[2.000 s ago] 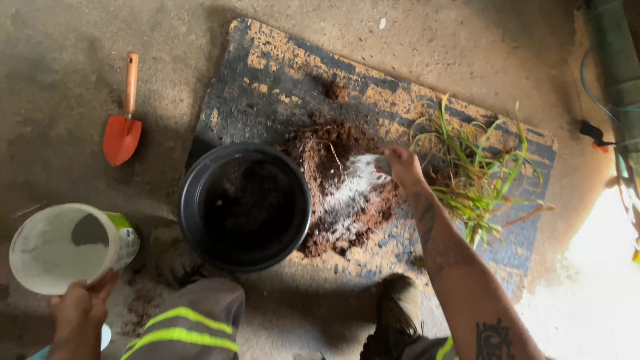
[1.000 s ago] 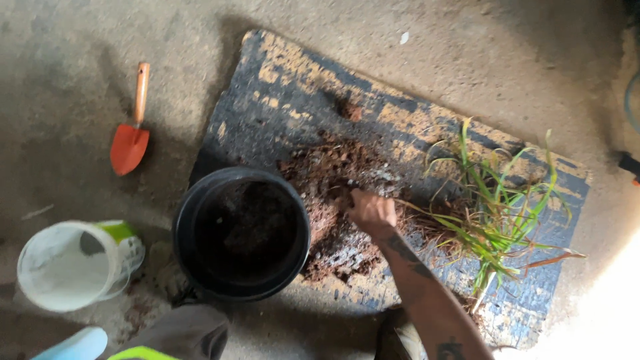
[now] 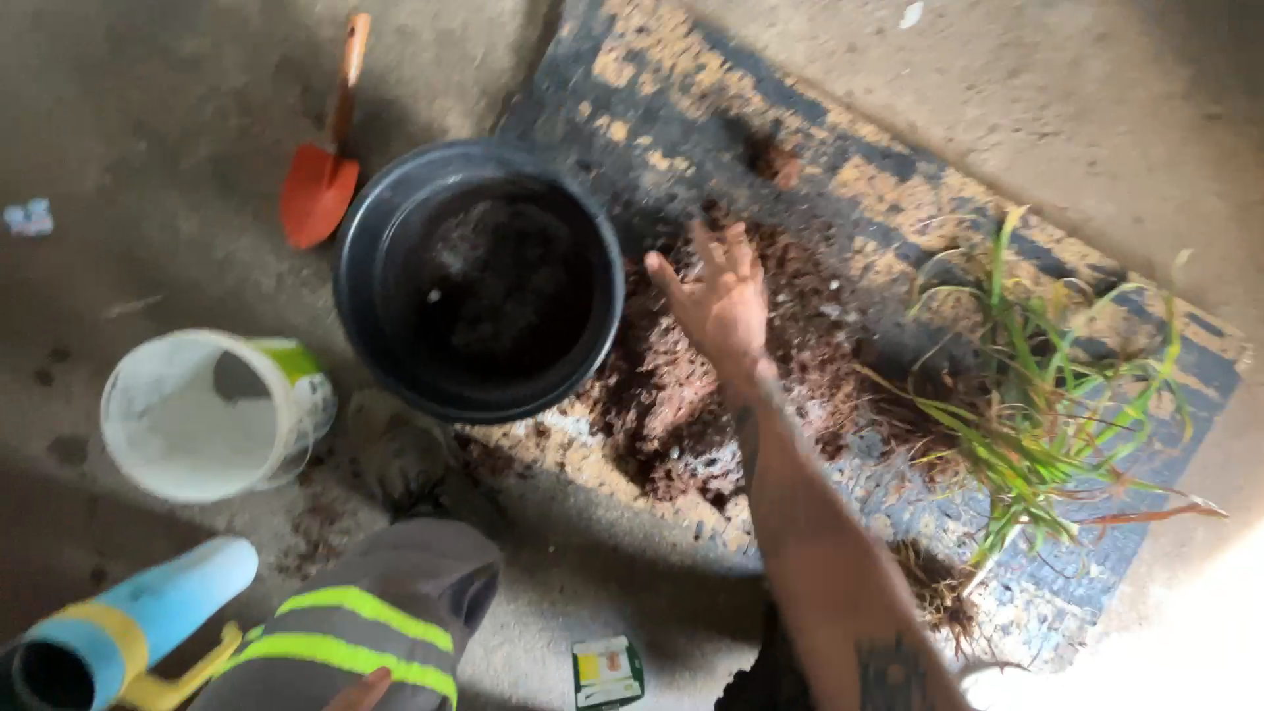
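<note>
My right hand (image 3: 719,296), fingers spread and holding nothing, is over a mound of reddish-brown soil (image 3: 671,395) flecked with white material. The soil lies on a worn black-and-tan board (image 3: 681,59). Left of the mound, a black plastic pot (image 3: 351,286) has dark soil inside. Long-leaved green plants (image 3: 1047,415) with bare roots lie on the board's right part. Only a finger of my left hand (image 3: 363,689) shows at the bottom edge, near my trouser leg; the rest is out of view.
An orange hand trowel (image 3: 318,193) lies on the concrete floor at upper left. Below it stands a white plastic bucket (image 3: 188,415). A blue cylinder with a yellow handle (image 3: 168,597) is at lower left, and a small green-and-white packet (image 3: 606,671) lies near my feet.
My left hand was on the white bucket two seconds ago and is off it now. My right hand, earlier down in the soil, has its fingers spread. The white material has been mixed into the soil.
</note>
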